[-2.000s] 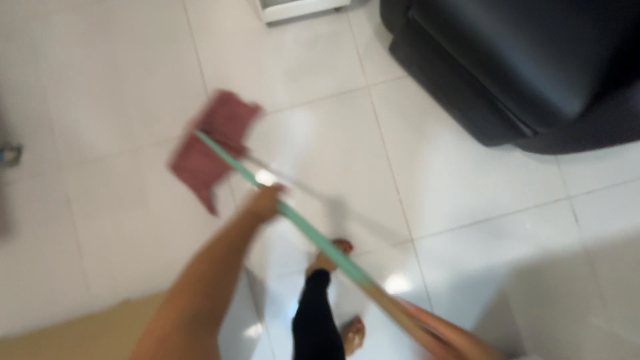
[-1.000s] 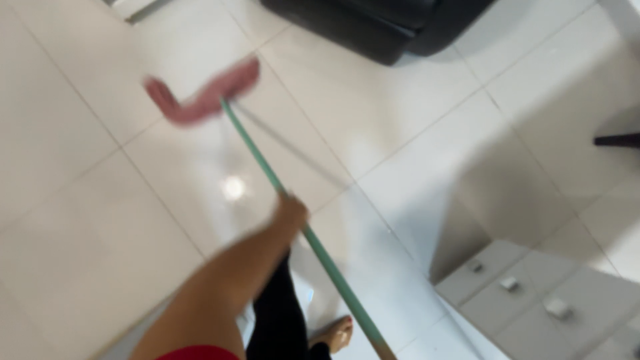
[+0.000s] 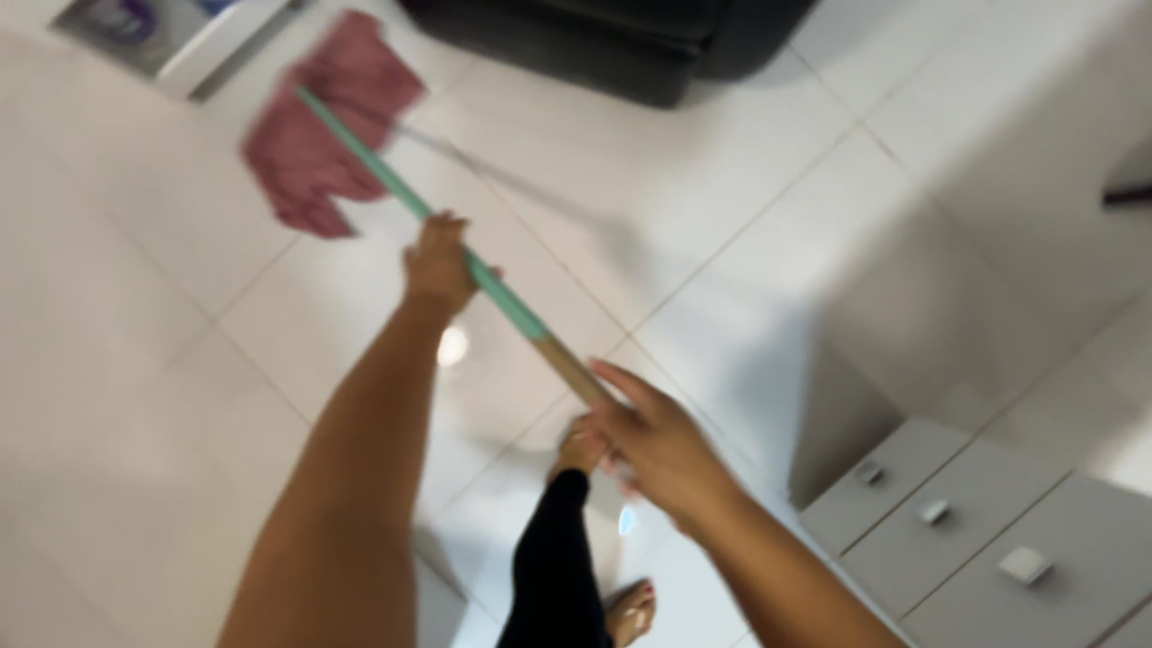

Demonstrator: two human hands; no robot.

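Note:
A long pole point(image 3: 511, 306), green on its far part and tan on its near part, runs diagonally across the view. Its far end meets a dark pink cloth point(image 3: 310, 135) spread on the tiled floor at the upper left. My left hand point(image 3: 441, 261) is closed around the green part. Lower down, my right hand point(image 3: 634, 432) holds the tan part near its end, with the index finger laid along the pole. What lies beneath the cloth at the pole's end is hidden.
White floor tiles point(image 3: 720, 198) spread all around. A black padded seat point(image 3: 576, 54) stands at the top, beside a white-edged shelf or rack point(image 3: 211, 54) at the upper left. A white drawer unit point(image 3: 954, 540) with square knobs is at the lower right. My feet point(image 3: 633, 612) are below the pole.
The right hand, out of view one second ago, is now visible on the tan part. The cloth, bunched into a curved strip then, is spread wider and lies nearer the shelf.

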